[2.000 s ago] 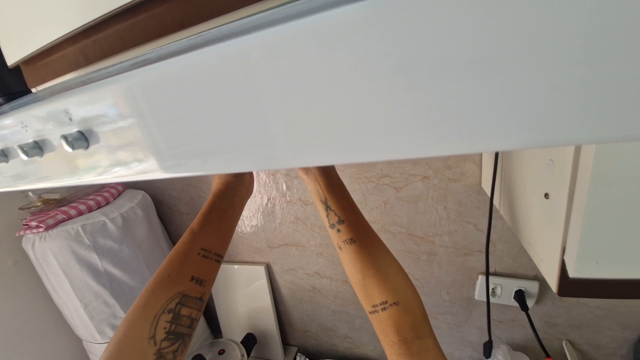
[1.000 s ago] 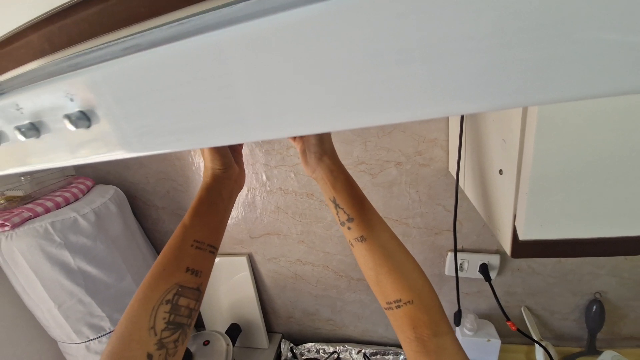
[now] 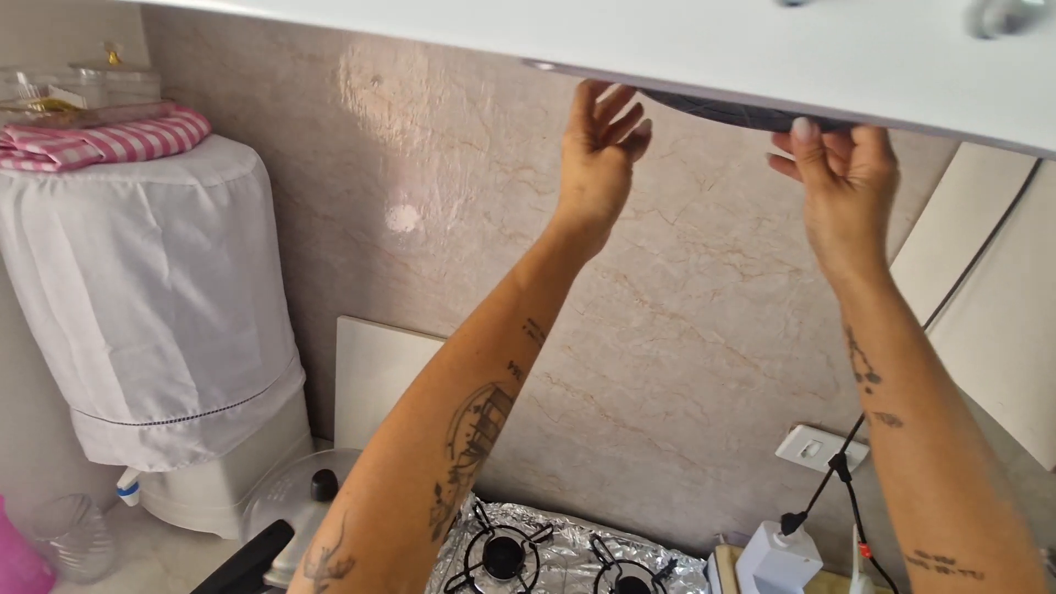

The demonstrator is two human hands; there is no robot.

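A white range hood (image 3: 660,49) spans the top of the view, and a dark round vent cover (image 3: 726,111) shows at its underside. My left hand (image 3: 602,148) is raised by the cover's left end, fingers apart and curled, the fingertips near the hood's lower edge. At the cover's right end, my right hand (image 3: 841,173) has its thumb and fingers on the rim. Whether the cover is attached to the hood cannot be seen.
Below is a gas stove (image 3: 569,536) lined with foil. A lidded pot (image 3: 289,503) stands left of it, near a cloth-covered water dispenser (image 3: 157,305). A black cable (image 3: 982,239) hangs at right beside a wall cabinet (image 3: 990,305) and outlet (image 3: 817,447).
Both hands, partly hidden behind the hood's edge before, now show below it, and the dark cover has come into sight. The view has shifted a lot, showing more stove and wall.
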